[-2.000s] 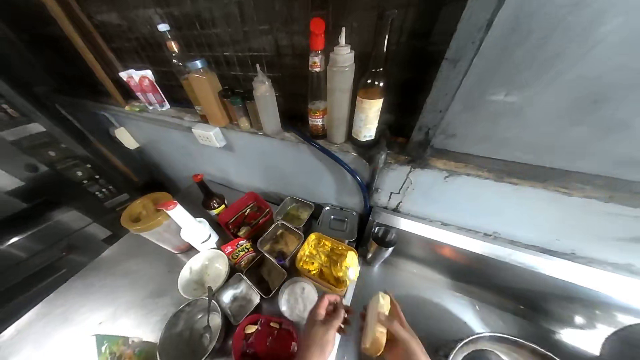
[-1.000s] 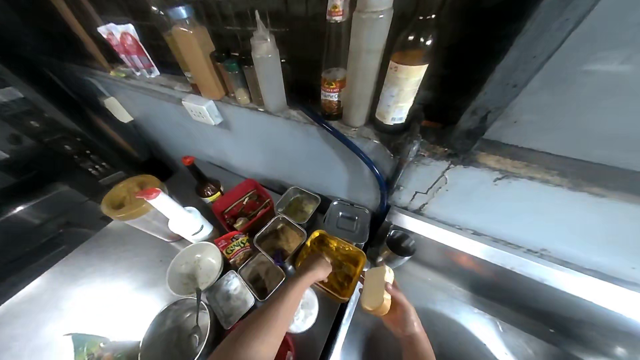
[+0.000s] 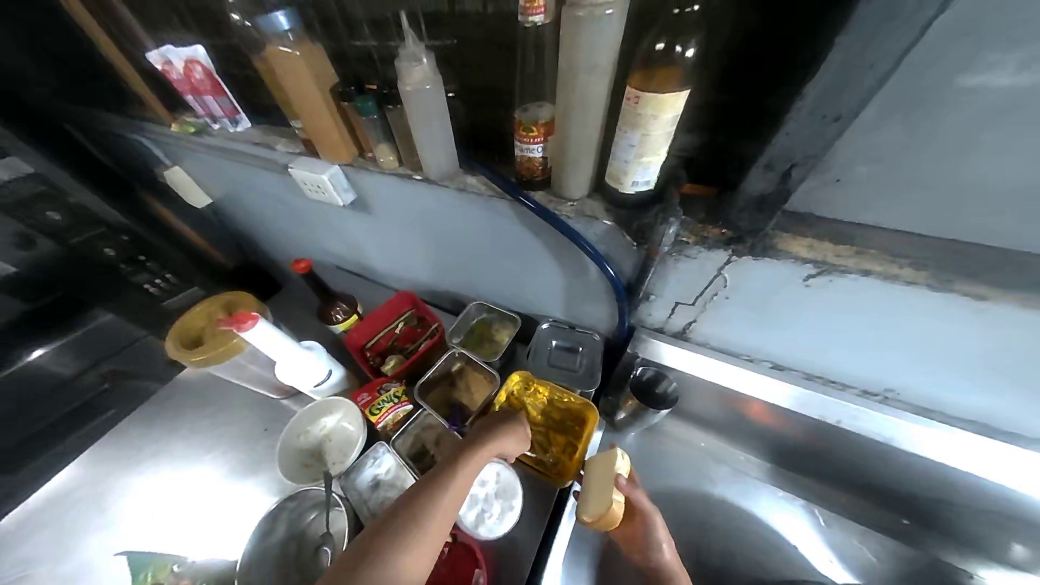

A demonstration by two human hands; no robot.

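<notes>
Over the near left part of a yellow plastic tub (image 3: pixel 569 418) is my left hand (image 3: pixel 501 435), its fingers pointing down into the tub; the fingertips are hidden, so what they touch does not show. Clear yellow contents, like oil or wrapping, glisten inside. My right hand (image 3: pixel 638 520) grips a thick piece of pale bread (image 3: pixel 603 487) to the right of the tub, above the steel sink's edge. Just left of the tub stands a metal container of brown powder (image 3: pixel 457 386). A round white tub (image 3: pixel 491 500) lies below my left forearm's right side.
Steel containers, a red basket (image 3: pixel 398 333), a white bowl (image 3: pixel 321 443) and a metal bowl with a spoon (image 3: pixel 288 540) crowd the left. A steel cup (image 3: pixel 650 394) stands right of the yellow tub. Bottles, including a labelled glass one (image 3: pixel 650 114), line the ledge above.
Two seconds ago my left hand was close to the bread; by one second ago it had moved left and into the yellow tub, where it remains. The bread stays in my right hand. The view has shifted closer.
</notes>
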